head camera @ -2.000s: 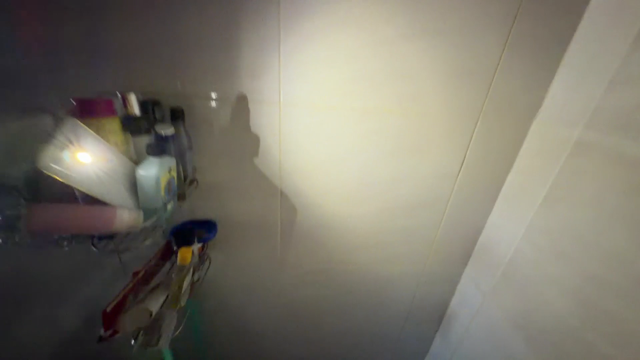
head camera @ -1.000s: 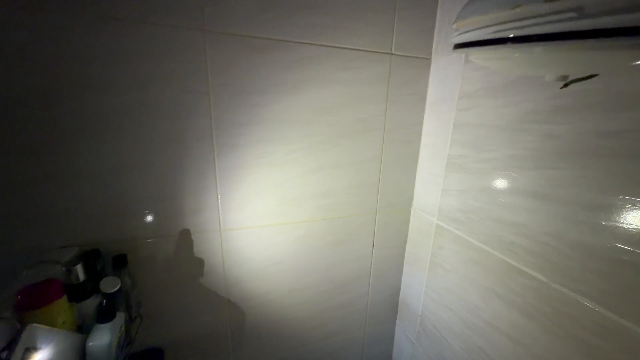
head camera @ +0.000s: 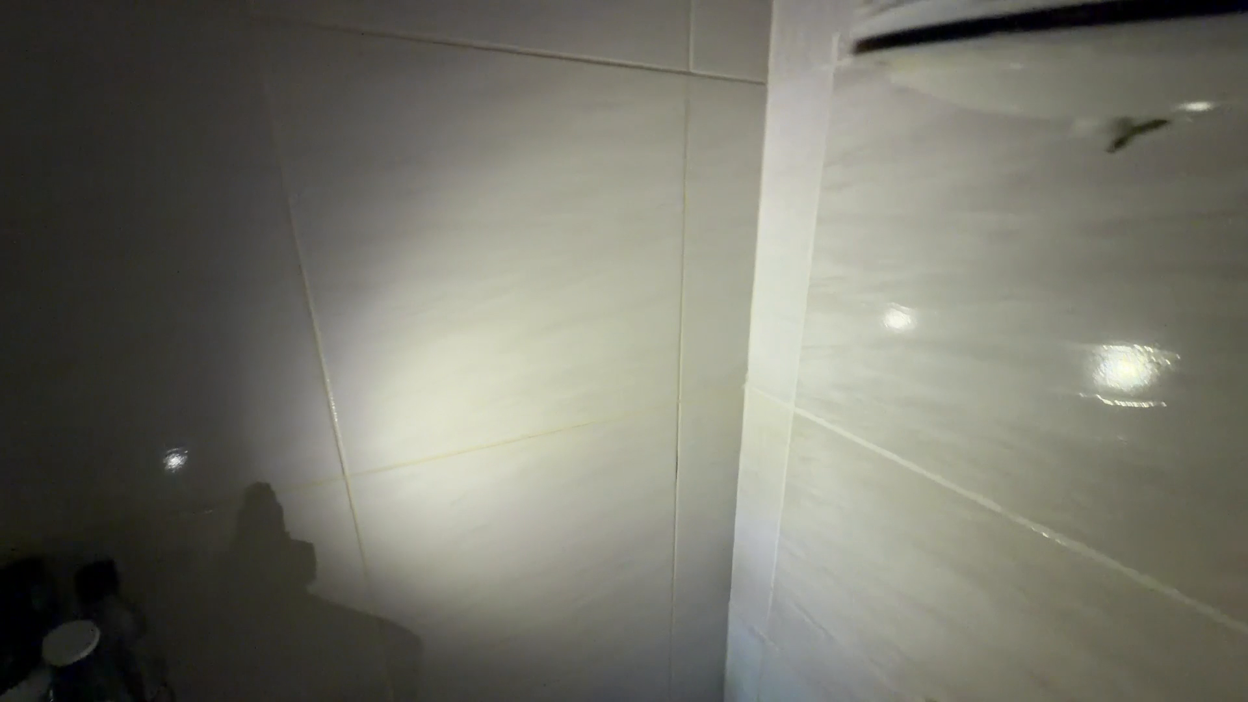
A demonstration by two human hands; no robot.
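Note:
Neither my left hand nor my right hand shows in the head view. A bright patch of light falls on a pale tiled wall (head camera: 507,370). Low on that wall, left of the patch, lies a dark shadow (head camera: 278,575) with a narrow, knobbed top. In the bottom left corner stand a bottle with a white cap (head camera: 71,643) and a dark-capped bottle (head camera: 97,581), both dim and partly cut off by the frame.
A second tiled wall (head camera: 975,429) meets the first at a corner strip (head camera: 770,322) and carries bright reflections. At the top right, a dark-edged pale fixture (head camera: 1033,27) juts in, with a small dark mark (head camera: 1134,134) below it.
The view has swung up and to the right. The bottles and the hanging brushes and tools at the left have mostly left the frame, and the corner with the dark-edged fixture has come in.

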